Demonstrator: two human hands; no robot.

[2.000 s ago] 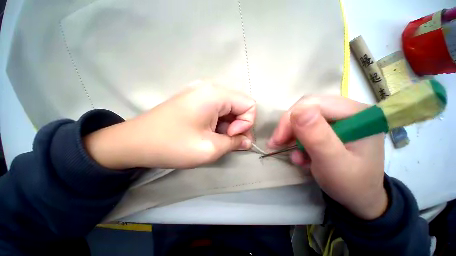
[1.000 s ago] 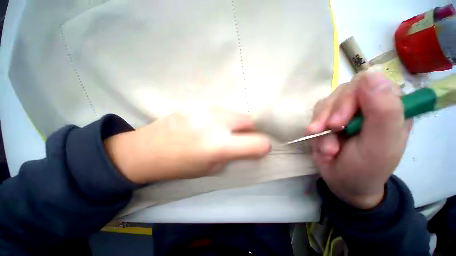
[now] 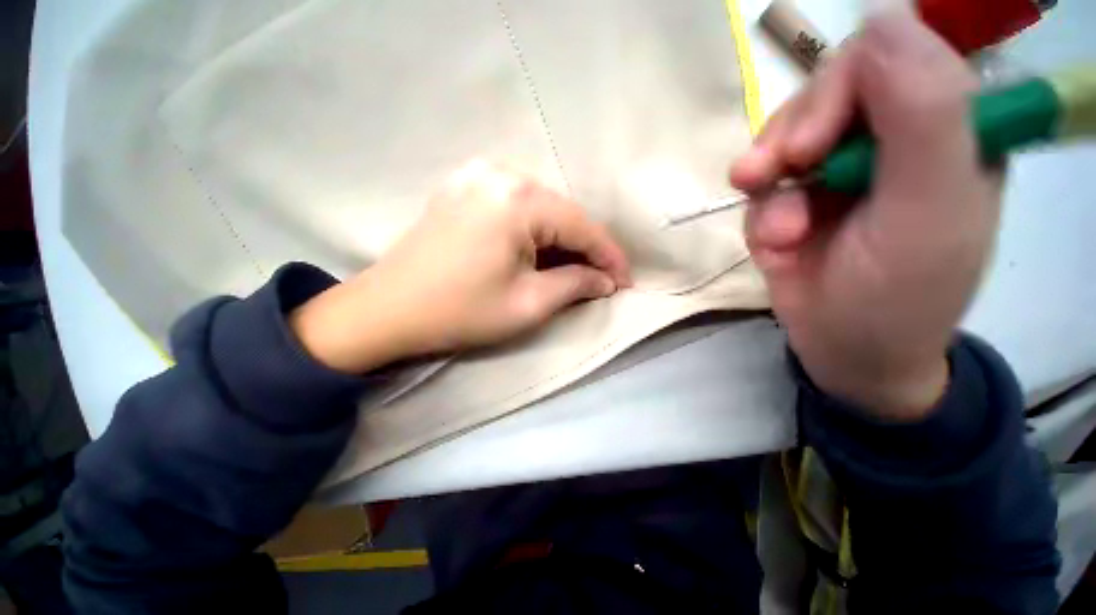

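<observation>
The beige bag body (image 3: pixel 361 132) lies flat, with dotted stitch lines and yellow edge trim (image 3: pixel 746 72) on its right side. My left hand (image 3: pixel 481 270) pinches the top edge seam (image 3: pixel 655 300) between thumb and forefinger. My right hand (image 3: pixel 871 216) is closed around the awl (image 3: pixel 847 165), which has a green and yellow handle. The awl's thin metal spike points left, over the bag and right of my left fingertips; whether it touches the bag I cannot tell. Thread ends are too small to make out.
A tan stick with dark writing (image 3: pixel 791 34) lies on the white table (image 3: pixel 1046 276) beyond my right hand. A red container (image 3: pixel 980 18) is cut off by the top edge. The table's near edge runs above my lap. Beige pieces with yellow edges (image 3: pixel 817 517) hang beside my lap.
My right hand has moved up and away from the seam with the awl. My left fingers now pinch the seam, which has lifted into a curve. The view has shifted, and the bag appears slightly rotated.
</observation>
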